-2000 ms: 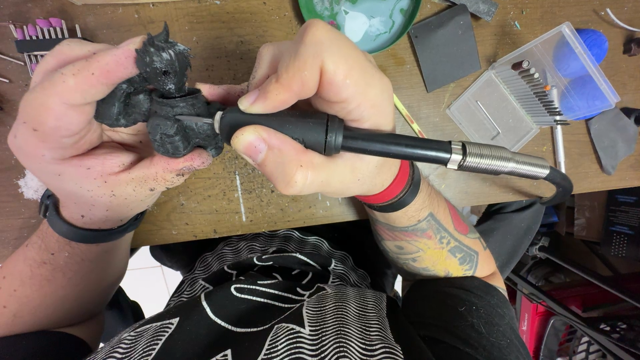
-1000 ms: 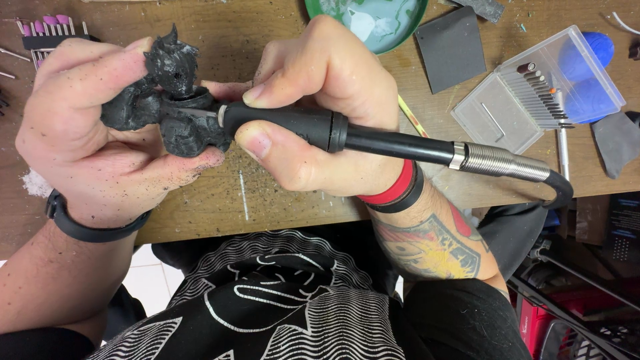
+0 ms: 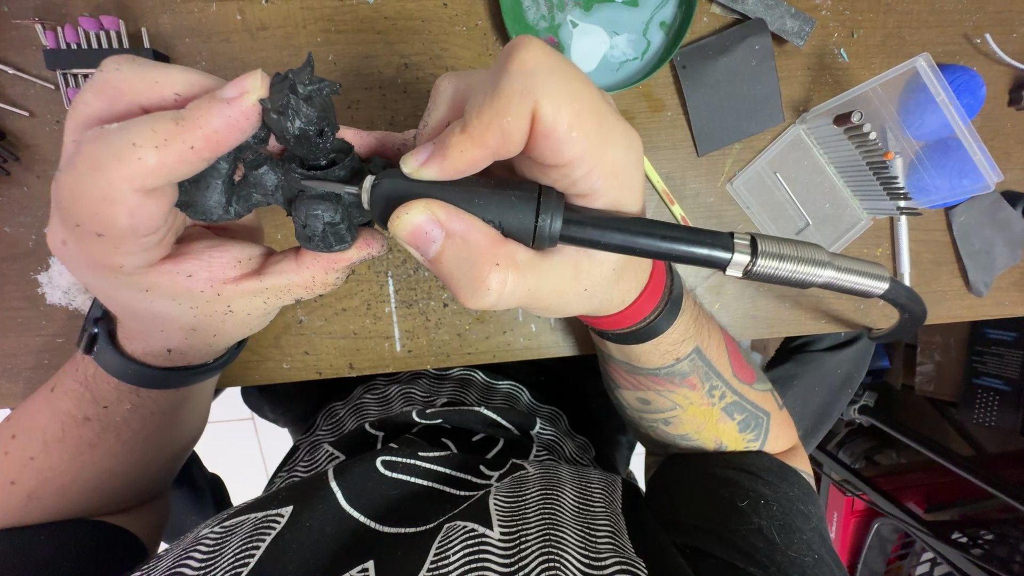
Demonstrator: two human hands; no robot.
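Note:
A small black sculpted figure with a spiky head is gripped between the fingers and thumb of my left hand, at the left of the head view. My right hand grips the black handpiece of a flexible-shaft rotary tool. A thin pointed bit sticks out of the handpiece to the left and lies against or just over the figure's torso. Dark specks cover both hands. Part of the figure is hidden behind my left fingers.
On the wooden table are dark shavings, a rack of pink-tipped bits, a green dish of whitish liquid, a dark square sheet and a clear plastic case of bits. Blue rounded objects stand behind the case.
The figure has been turned and tilted a little in my left hand, its head now more upright. The handpiece stays in my right hand, its bit close to the torso.

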